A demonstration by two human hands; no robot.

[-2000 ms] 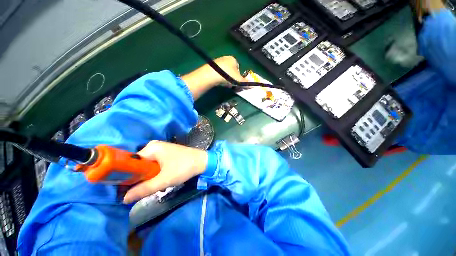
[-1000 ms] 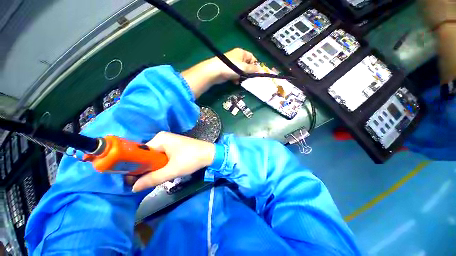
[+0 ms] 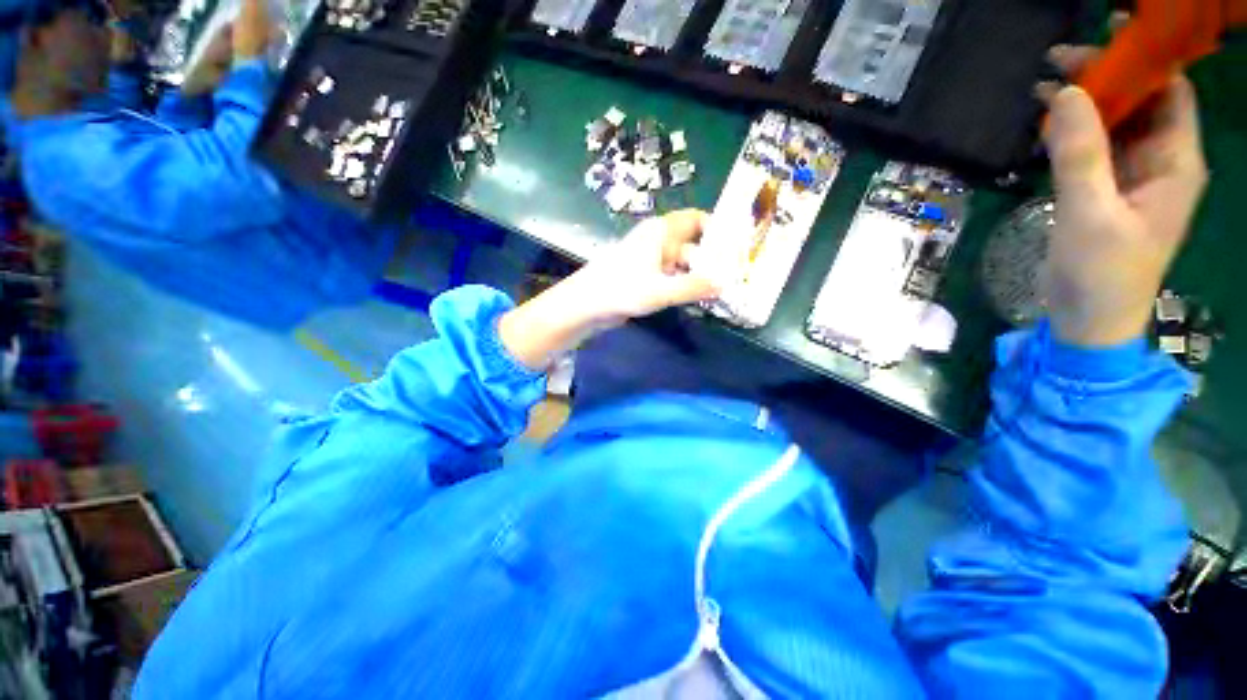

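Note:
A phone mid-frame [image 3: 782,205], white with a circuit board at its far end, lies near the bench's front edge. My left hand [image 3: 636,274] holds its left edge near the near end. A second phone mid-frame [image 3: 875,274] lies to its right, with a rounded white slip [image 3: 933,328] by its near end. My right hand [image 3: 1124,205] grips the orange electric screwdriver [image 3: 1162,55], raised at the upper right; its tip is out of view. The round screw dish [image 3: 1019,260] is partly hidden behind my right hand. A pile of small modules [image 3: 636,164] lies left of the phones.
A black phone tray [image 3: 985,82] with several silver phones runs along the back. A black parts tray [image 3: 308,151] and thin parts [image 3: 481,123] are at the left. More small parts [image 3: 1179,328] lie right of my right hand. Another person's blue sleeve [image 3: 151,164] is at the left.
The view has swung left. My arms are no longer crossed: my right hand has lifted the screwdriver to the upper right, and my left hand is at the phone near the front edge.

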